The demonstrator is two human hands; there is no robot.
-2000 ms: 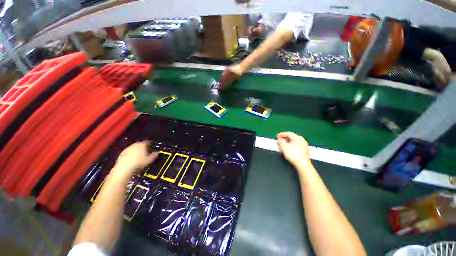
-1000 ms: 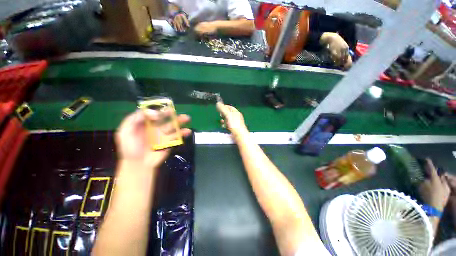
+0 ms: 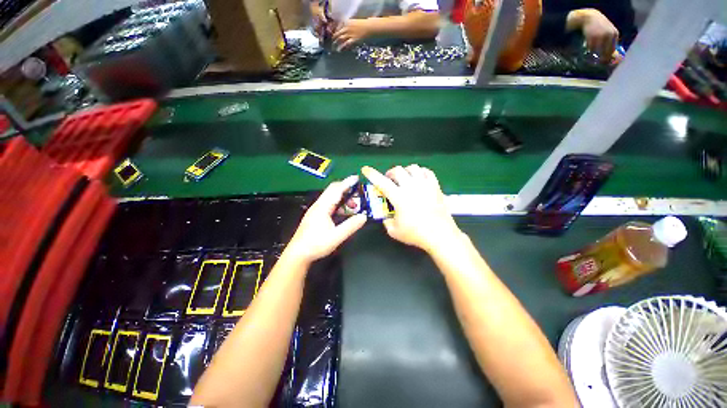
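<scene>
My left hand [image 3: 323,221] and my right hand [image 3: 414,205] meet in front of me at the belt's near edge. Both grip a small blue, white and yellow unit [image 3: 375,201]. Fingers hide much of it, so I cannot tell whether the screen module is joined to it. The black blister tray [image 3: 167,231] lies at the left, with several yellow-bordered screen modules [image 3: 209,287] in its pockets. My left forearm covers part of the tray.
The green belt [image 3: 263,135] carries several yellow-framed units [image 3: 310,162], circuit boards [image 3: 375,139] and a dark piece [image 3: 503,137]. Red trays [image 3: 60,255] stand left. A smartphone [image 3: 567,194], slanted post [image 3: 610,103], bottle [image 3: 618,256] and fan [image 3: 673,358] are right. People's hands [image 3: 351,33] show opposite.
My left hand has moved right from over the tray, where it held a yellow-framed screen module, and my right hand has come back from the belt. Both now hold one unit together.
</scene>
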